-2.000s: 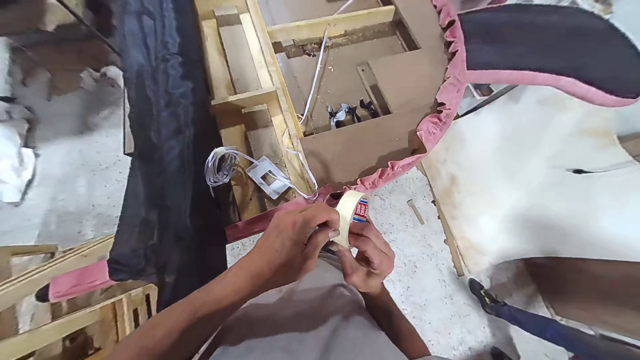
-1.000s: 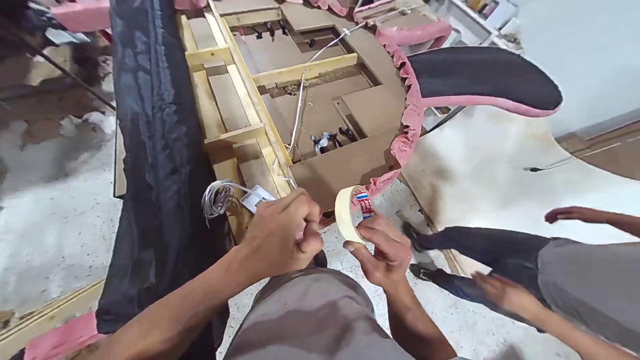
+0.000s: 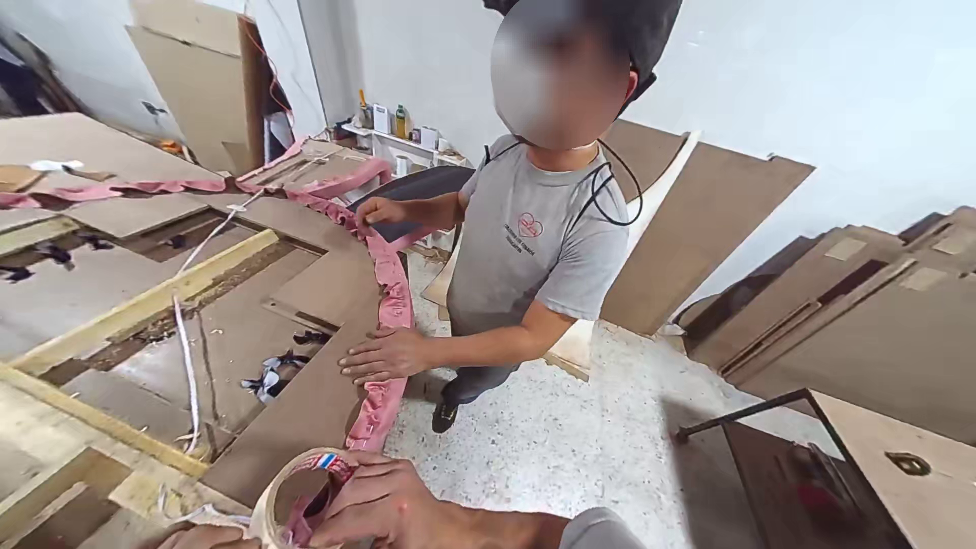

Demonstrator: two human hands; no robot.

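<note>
At the bottom of the head view, my right hand (image 3: 389,503) grips a roll of masking tape (image 3: 267,507), its thumb side partly hidden by the roll. My left hand (image 3: 206,537) shows only as knuckles at the lower edge, just left of the roll; what its fingers do is hidden. Both hands are at the near corner of an upholstered furniture frame with brown board panels (image 3: 305,404), wooden slats (image 3: 152,305) and a gathered pink fabric edge (image 3: 393,297). A white cable (image 3: 185,358) runs across the frame, and more white cable (image 3: 191,507) lies beside my left hand.
A co-worker (image 3: 534,236) stands at the frame's right side, both hands on its pink edge. Brown boards (image 3: 862,305) lean on the right wall. A table with a metal edge (image 3: 877,457) is at lower right. A shelf with bottles (image 3: 404,141) stands behind.
The view has swung up and to the right. The co-worker, partly in view at the right a second ago, now stands by the frame with hands on it. The tape roll stays in my right hand.
</note>
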